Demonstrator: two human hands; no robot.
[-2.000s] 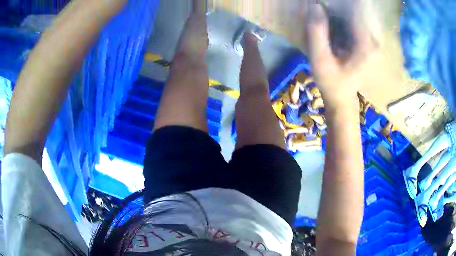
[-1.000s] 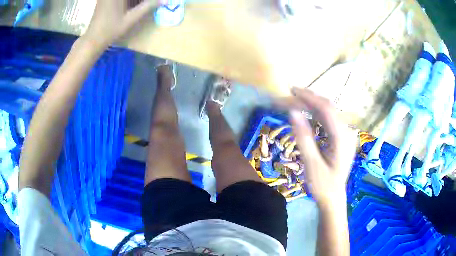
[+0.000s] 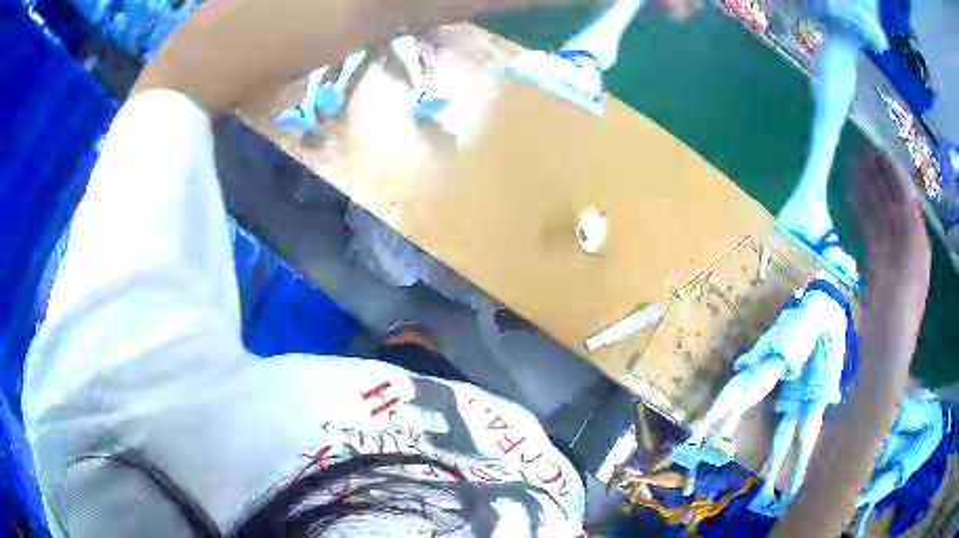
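A pale blue figure lower body (image 3: 833, 116) is raised at the upper right, its top cut off. One sandalled foot points left over the bench; the other is lower, near the bench's right edge. More figure legs (image 3: 810, 342) lie at the bench's right end. Pale feet (image 3: 426, 103) show on the bench's upper left. My left arm crosses the top edge and my right arm curves up the right side. Neither hand can be made out. A small blurred skin-coloured patch shows at the top edge; I cannot tell what it is.
The brown bench (image 3: 494, 200) runs diagonally beside a green belt (image 3: 673, 116). On it are a white ring (image 3: 591, 229), a flat white strip (image 3: 626, 327) and a thin yellowish stick (image 3: 718, 267). Orange and blue parts (image 3: 689, 494) lie below its right end. Red and white parts are beyond the belt.
The view has swung up over the bench and belt. Both arms now reach up and forward, and both hands have left clear view. A raised figure lower body has come into view.
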